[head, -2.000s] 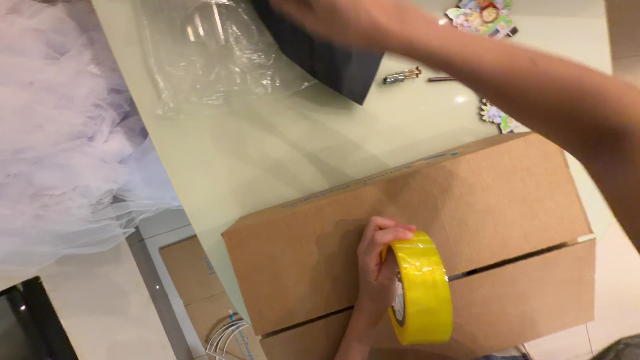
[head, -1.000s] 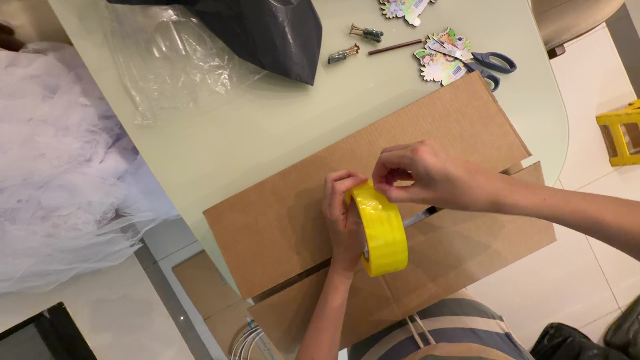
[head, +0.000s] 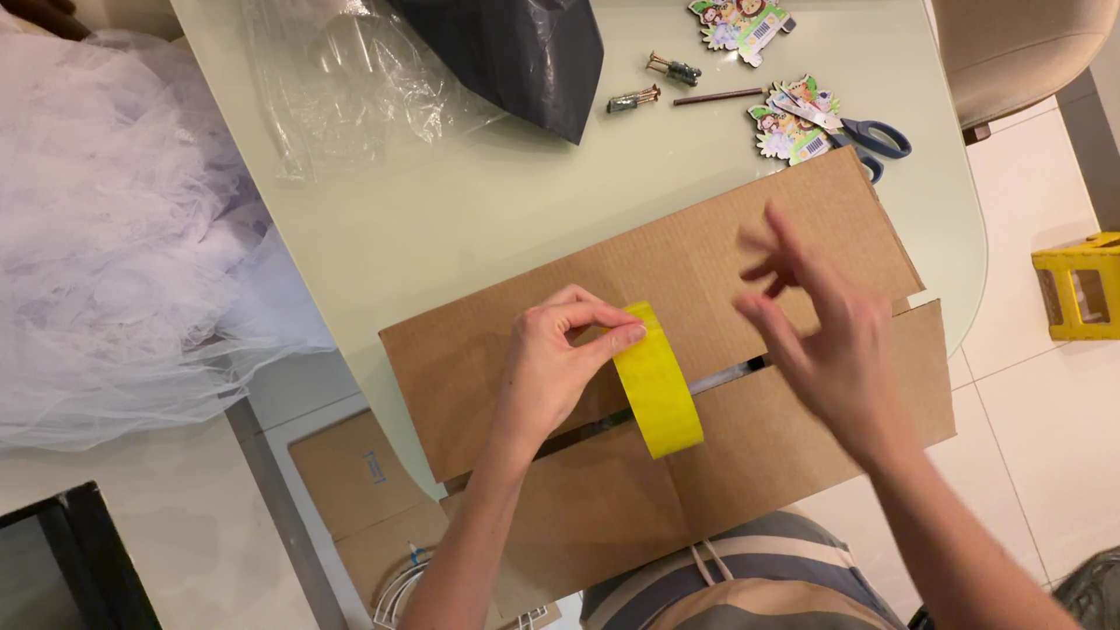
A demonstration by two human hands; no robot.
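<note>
A roll of yellow adhesive tape [head: 661, 394] hangs from the thumb and fingers of my left hand [head: 564, 350], over a cardboard box [head: 542, 306]. The box's two long flaps lie nearly together, with a dark gap between them. My right hand [head: 822, 324] is above the right part of the box, blurred, its fingers spread and holding nothing. Scissors with dark blue handles [head: 853, 136] rest on a printed animal cutout [head: 774, 131], just beyond the box's far right corner.
On the pale green table [head: 420, 223] lie clear plastic wrap [head: 376, 96], a dark plastic bag [head: 534, 70], screws with wall plugs [head: 674, 70], a thin brown stick [head: 717, 97] and another cutout [head: 739, 26]. White tulle [head: 131, 236] is at left, a yellow stool [head: 1081, 284] at right.
Both hands were together at the tape roll one second ago. My right hand has since come away from it to the right, while the left still holds the roll.
</note>
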